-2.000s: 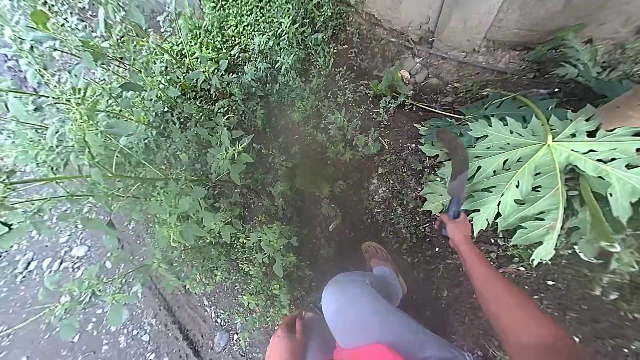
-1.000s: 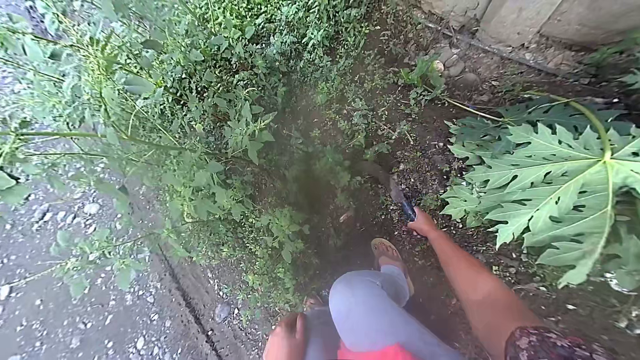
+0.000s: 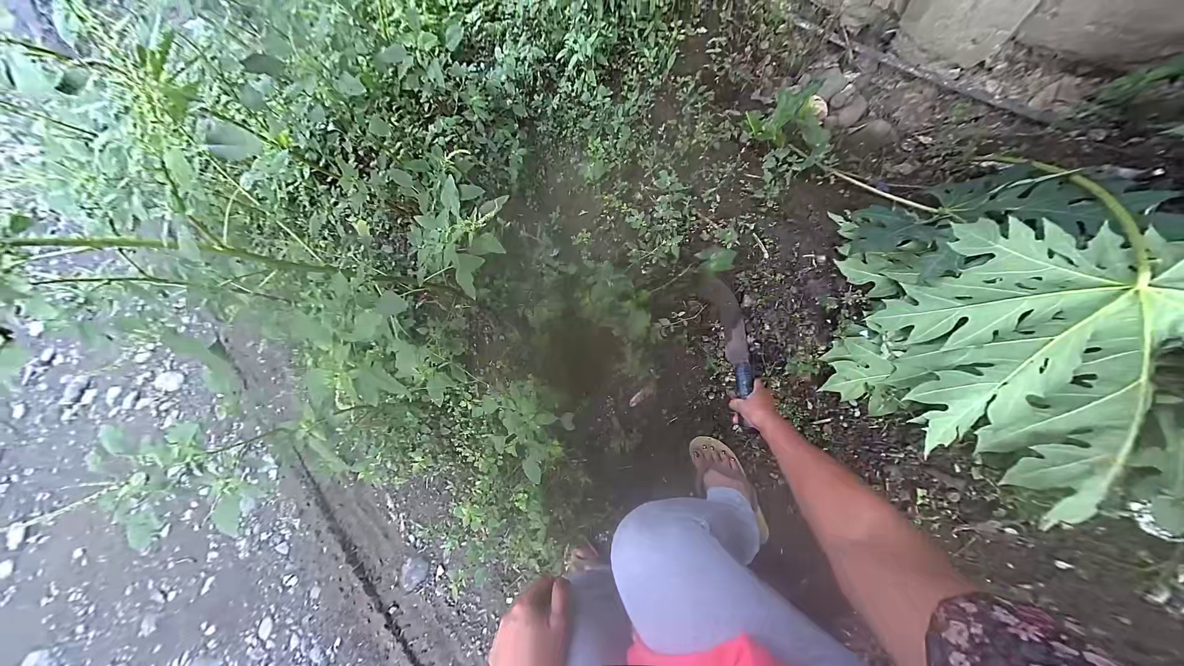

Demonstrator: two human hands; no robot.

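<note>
My right hand is closed around the dark blue handle of a machete. The curved blade points up and away, low over the soil, its tip blurred beside small weeds. At the bottom, my left hand rests by my left knee with the fingers bent; nothing shows in it, though its underside is hidden. My sandalled foot stands on the soil just below the machete handle.
Dense leafy weeds fill the upper left, with long stems leaning over gravelly ground. Large cut-looking papaya leaves lie at the right. Stones and a concrete wall stand at the upper right.
Two seconds ago the machete was raised beside the large leaf; my right hand has since brought it left, low over the soil. My left hand has stayed by the knee.
</note>
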